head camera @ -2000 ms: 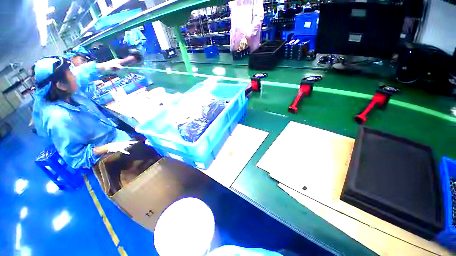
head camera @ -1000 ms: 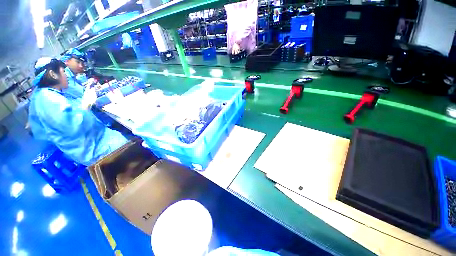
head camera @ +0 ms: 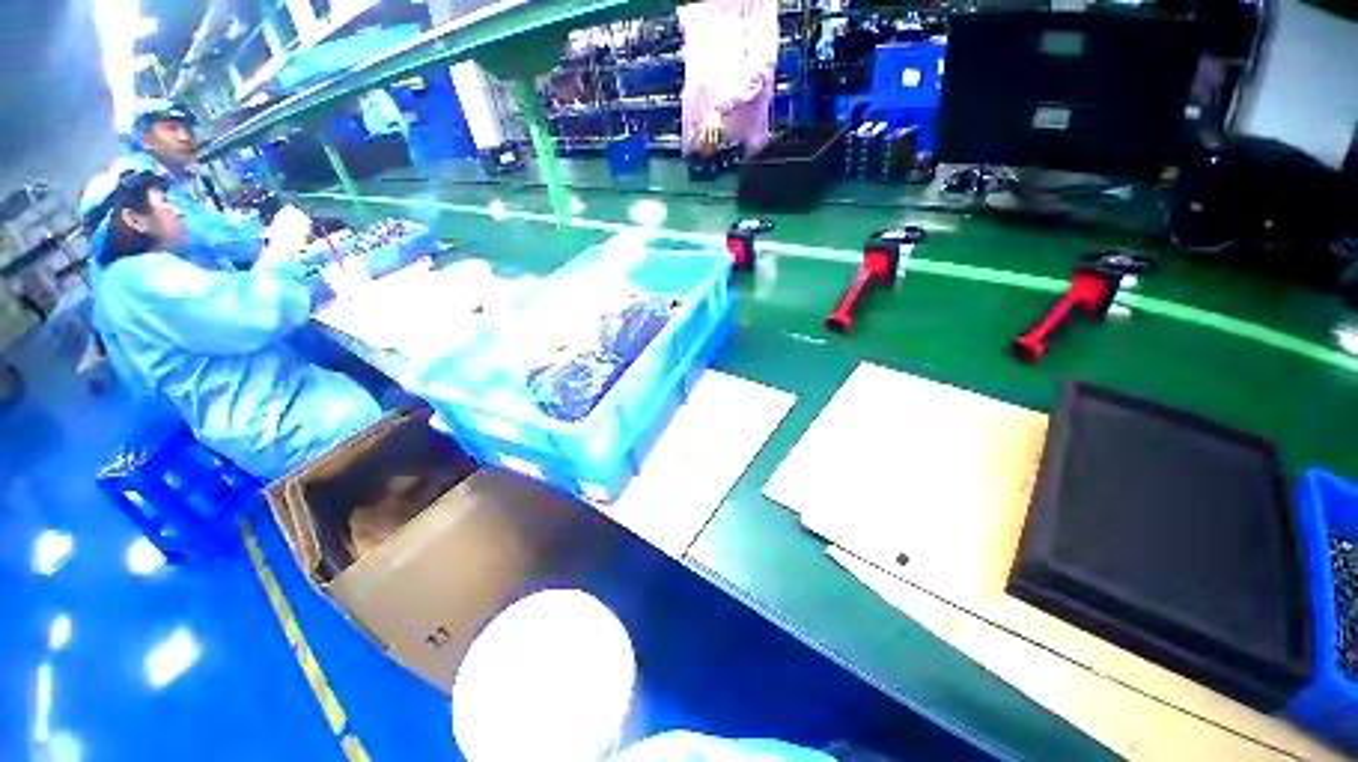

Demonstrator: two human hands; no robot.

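Note:
No hand of mine can be made out. A pale, overexposed round shape (head camera: 544, 677) is at the bottom edge, with a light blue cloth patch (head camera: 730, 747) beside it; I cannot tell what the round shape is. In front lies a black tray (head camera: 1169, 536) on tan cardboard sheets (head camera: 923, 447). A light blue bin (head camera: 663, 410) at centre holds a clear bag and dark parts. Three red-and-black handheld units (head camera: 1065, 313) lie spaced along the green bench behind.
A blue tote (head camera: 1330, 596) with small metal parts is cut off at the right edge. An open carton (head camera: 425, 573) stands beside the bench at left. Two workers in light blue sit at left. A person in pink (head camera: 730, 75) stands across the bench.
The red units have shifted a little left along the bench. The nearer worker at left has raised the arms from near the carton to the bench. The pale round shape stays in place.

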